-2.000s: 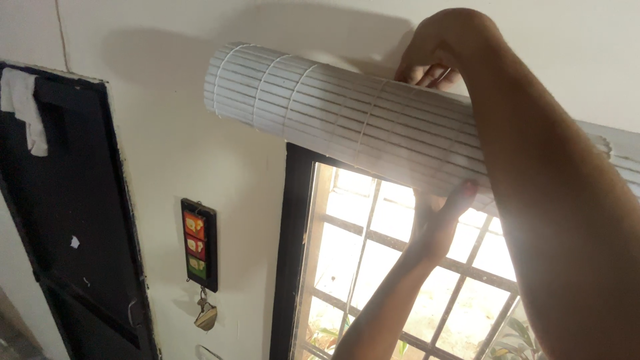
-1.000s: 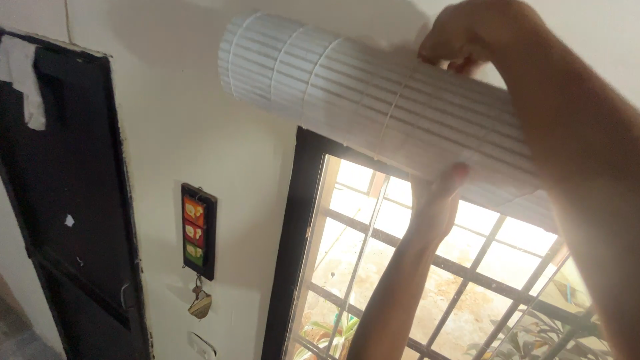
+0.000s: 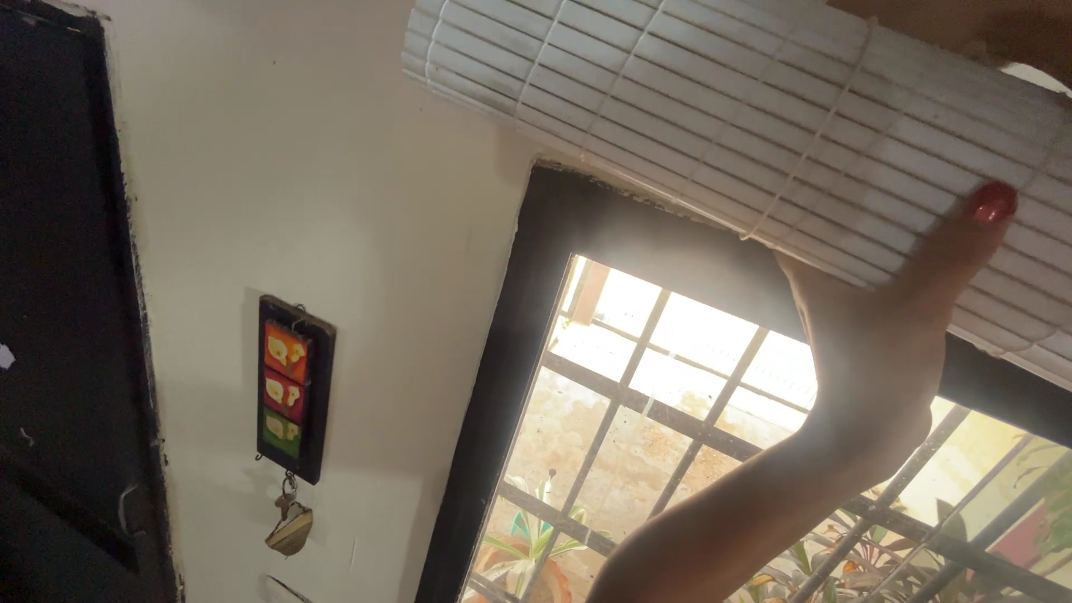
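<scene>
A rolled-up white slatted blind (image 3: 712, 109), bound by thin cords, slants across the top of the view over the window's upper edge. From below, my left hand (image 3: 879, 360) holds it; the thumb, with red nail polish, presses the front slats while the fingers are hidden behind the roll. Part of my right hand or forearm (image 3: 963, 29) shows above the blind at the top right edge. Its fingers are out of sight, so its grip cannot be made out.
Below the blind is a barred window (image 3: 620, 394) in a dark frame, with plants outside. A wall-mounted key holder (image 3: 293, 389) with coloured flower tiles hangs left of it, keys (image 3: 289, 511) dangling underneath. Farther left stands a dark door (image 3: 67, 293).
The view has moved closer, and the blind lies higher in it. My right hand, earlier seen at the top of the roll, is now mostly beyond the upper edge. My left hand remains under the blind.
</scene>
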